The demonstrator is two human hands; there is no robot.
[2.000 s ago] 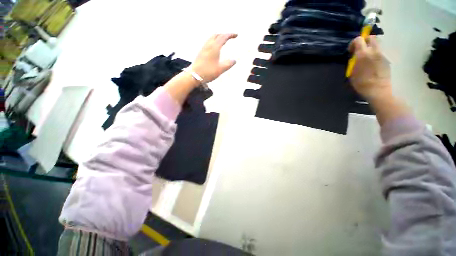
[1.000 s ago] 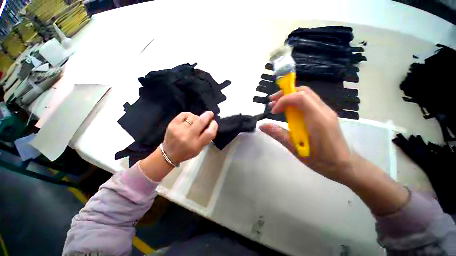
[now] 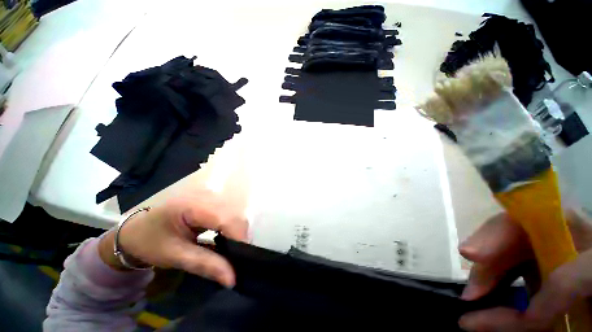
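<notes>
A black fabric panel (image 3: 337, 292) is stretched between my hands at the table's front edge, close to me. My left hand (image 3: 178, 243) grips its left corner. My right hand (image 3: 513, 272) pinches its right end and also holds the glue brush (image 3: 500, 136), with a yellow-orange handle, metal ferrule and pale caked bristles pointing up and left. The staggered stack of glued panels (image 3: 344, 48) lies beyond, with shiny streaked rows and side tabs; its nearest panel is matte. A loose pile of unglued panels (image 3: 169, 123) lies at left.
A pale backing board (image 3: 350, 181) with dark printed marks lies before me. A black heap (image 3: 519, 52) is at far right, near a clear container (image 3: 552, 110). A pale sheet (image 3: 32, 155) overhangs the left table edge. Yellowish bundles (image 3: 16, 26) show at far left.
The brush first was at the glued stack. My hands then met at the unglued pile; now they are apart near me, with a black panel spread between them.
</notes>
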